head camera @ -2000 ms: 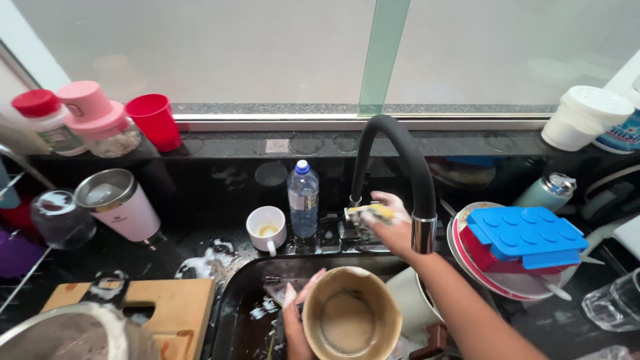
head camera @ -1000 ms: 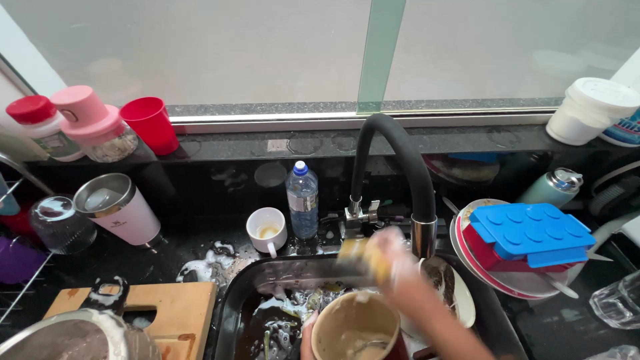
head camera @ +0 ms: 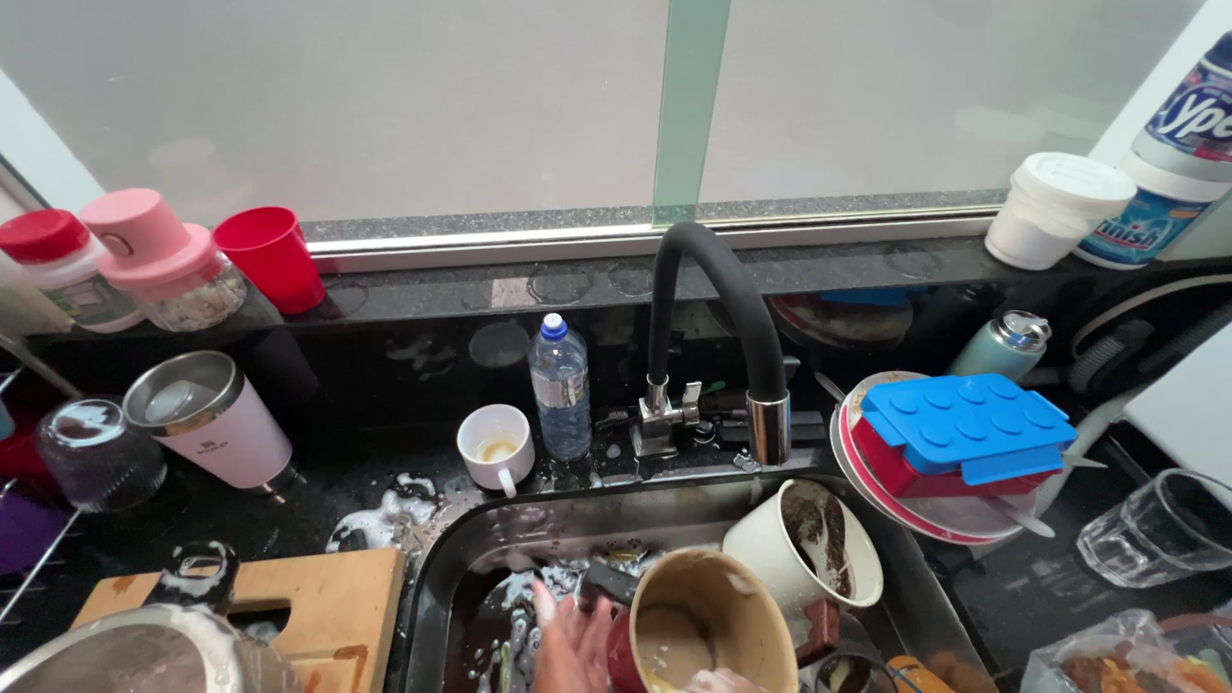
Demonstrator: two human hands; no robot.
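A deep pot point(head camera: 712, 626), cream inside and red outside with a dark handle, is tilted over the sink point(head camera: 577, 510). My left hand point(head camera: 573, 630) lies against its left side below the handle, its grip partly hidden. Soapy fingers of my right hand point(head camera: 722, 681) show at the pot's lower edge; the rest is out of frame, and whether they hold anything cannot be seen. Behind it, a cream pot point(head camera: 760, 539) with dark residue leans in the sink. The black faucet point(head camera: 717, 260) arches above.
A white mug point(head camera: 496, 448) and a plastic bottle point(head camera: 563, 395) stand behind the sink. Left are a wooden board point(head camera: 337, 587), a lidded pan point(head camera: 144, 654) and a tumbler point(head camera: 217, 423). Right are stacked plates point(head camera: 852, 462) under a blue-lidded container point(head camera: 972, 419) and a drinking glass point(head camera: 1155, 529).
My right hand, seen near the faucet with a yellow sponge two seconds ago, has come down to the pot's lower edge. The sponge is no longer plainly visible.
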